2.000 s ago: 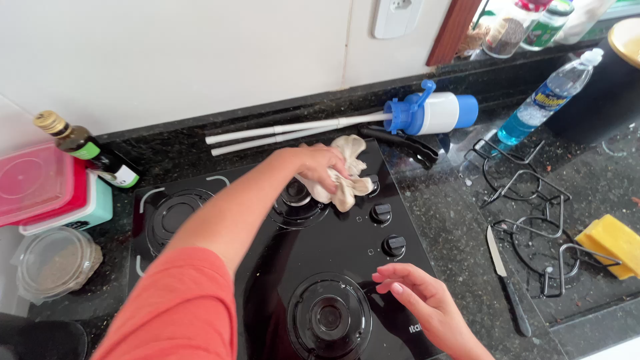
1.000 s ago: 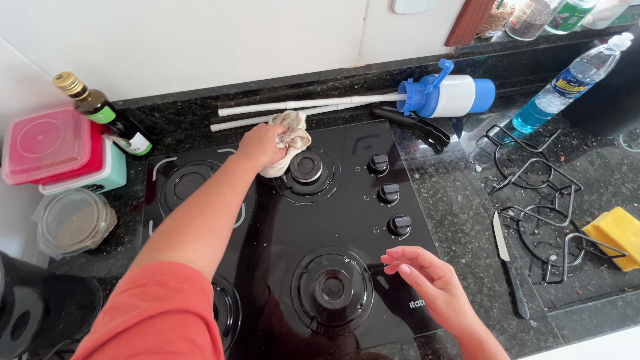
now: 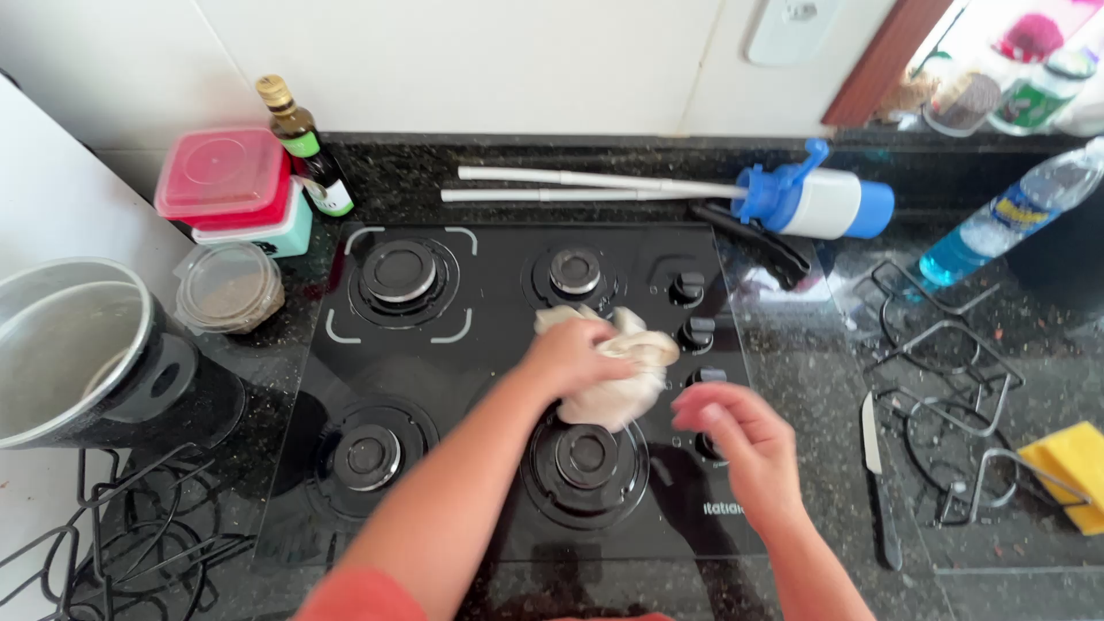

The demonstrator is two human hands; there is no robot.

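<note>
My left hand grips a crumpled off-white cloth on the black glass cooktop, between the back right burner and the front right burner. The cloth is slightly blurred. Over the cooktop's right edge, beside the control knobs, my right hand hovers with fingers bent and nothing visible in it. The thumb is apart from the fingertips. Part of the lower knobs is hidden behind it. The burners bear no grates.
Wire grates, a knife, a yellow sponge cloth and a bottle of blue liquid lie right. Behind is a blue-and-white water pump. Left are a pot, more grates, food containers and a dark glass bottle.
My left hand and the cloth have moved from beside the back right burner toward the front right one. The view has shifted, bringing the pot and left grates into sight.
</note>
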